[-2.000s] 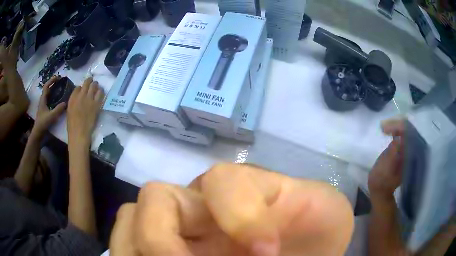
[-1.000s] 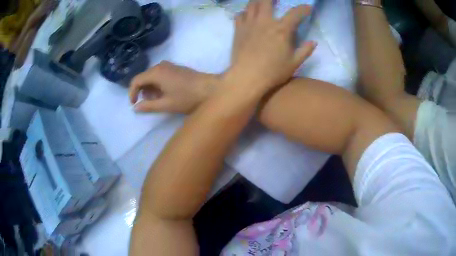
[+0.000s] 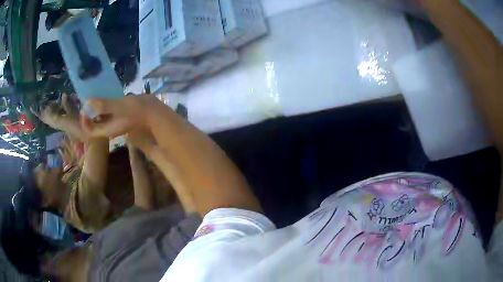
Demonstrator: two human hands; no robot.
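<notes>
My left hand [image 3: 113,117] is stretched out to the left and grips one end of a light blue retail box [image 3: 91,60]. The box is raised and tilted, with the dark fan picture facing me. My right forearm [image 3: 469,60] is blurred at the upper right. Only a blurred sliver of my right hand [image 3: 405,3] shows at the top edge, so what it holds is hidden. Stacked retail boxes [image 3: 193,33] lie on the bench at top centre, cut off by the edge.
A white sheet [image 3: 309,49] covers the bench, with shiny glare patches. A white flap [image 3: 447,104] hangs over the bench edge at right. A person in a grey shirt [image 3: 138,242] sits close on the left, and another person's hands [image 3: 60,118] are near the held box.
The view has swung left. My arms were crossed and are now apart. My left hand has moved far left with a box. The stacked boxes now show at top centre.
</notes>
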